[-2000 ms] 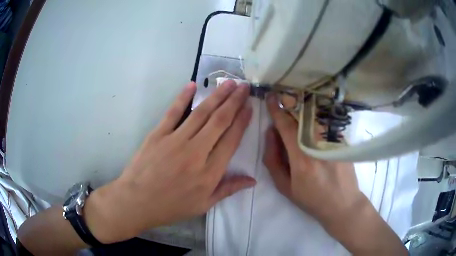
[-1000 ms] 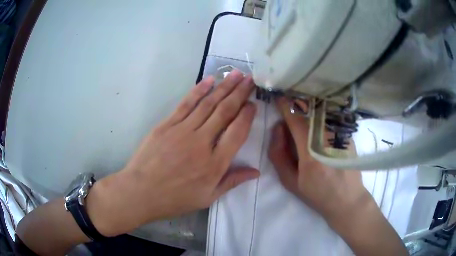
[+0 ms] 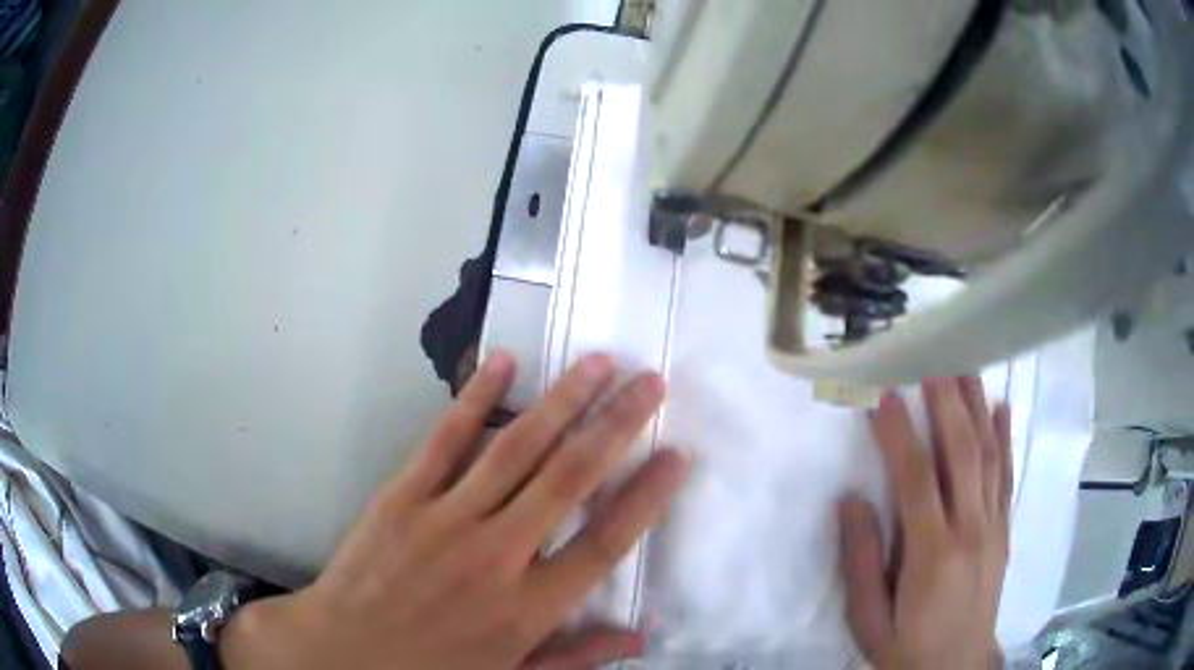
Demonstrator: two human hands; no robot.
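The white garment panel [image 3: 746,484] lies over the machine bed and runs under the dark presser foot [image 3: 669,223]. A thin dark stitch line runs from the foot towards me, and double lines show near the left edge. My left hand [image 3: 511,524] lies flat with fingers spread on the left part of the panel, below the foot. My right hand [image 3: 936,524] lies flat on the panel at the right, under the machine head's front. Neither hand grasps anything that I can see. The needle cannot be made out.
The cream machine head [image 3: 904,118] fills the upper right. The metal slide plate [image 3: 530,203] shows left of the strip. The pale table [image 3: 262,236] spreads left. White cloth [image 3: 72,563] hangs at the lower left edge.
Both hands have moved back towards me from the foot, the right one also rightwards. The garment has advanced away from me, and its narrow stitched edge now shows beyond the foot.
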